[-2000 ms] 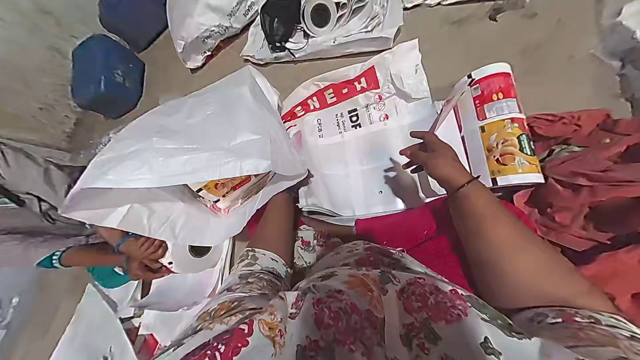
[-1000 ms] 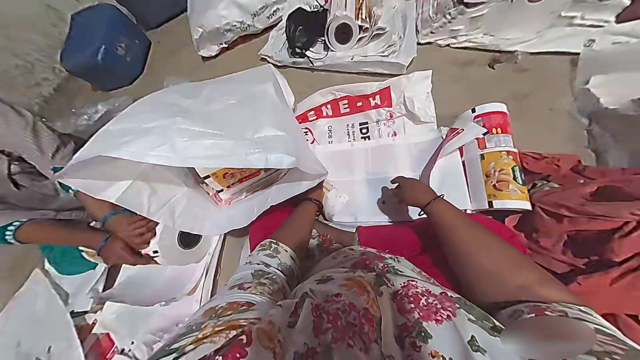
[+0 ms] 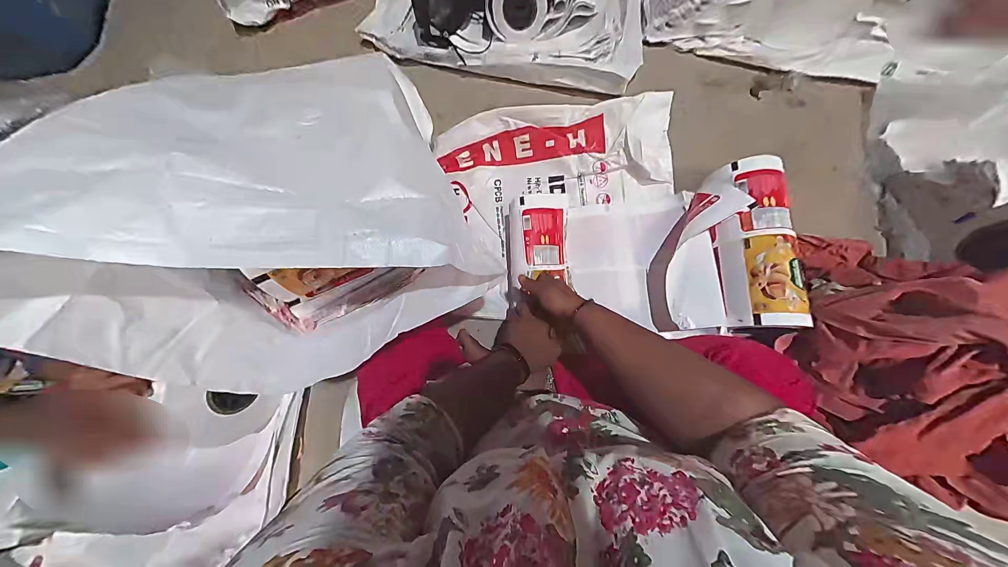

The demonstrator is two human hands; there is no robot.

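A roll of printed packaging film (image 3: 772, 268) lies at the right, its white underside (image 3: 614, 244) spread leftward over a printed white sack (image 3: 543, 150). At the left end of the film a narrow printed strip (image 3: 543, 236) shows red and yellow face up. My right hand (image 3: 551, 298) rests on the lower end of this strip, fingers bent. Just below it, my left hand (image 3: 524, 339) is at the film's lower left edge, partly under my right hand; whether its fingers grip the film is unclear. To the left, a large white sack (image 3: 236, 173) stands open around a stack of printed film pieces (image 3: 323, 291).
Red cloth (image 3: 929, 354) lies crumpled at the right. Another white sack (image 3: 551, 55) with a white roll and a black item is at the top. A blue container (image 3: 47, 35) stands at top left. Another person's blurred hand (image 3: 79, 425) is over white sheets at lower left.
My right hand has moved left from the middle of the film to its left end, beside my left hand. The printed side now shows there, where white showed before.
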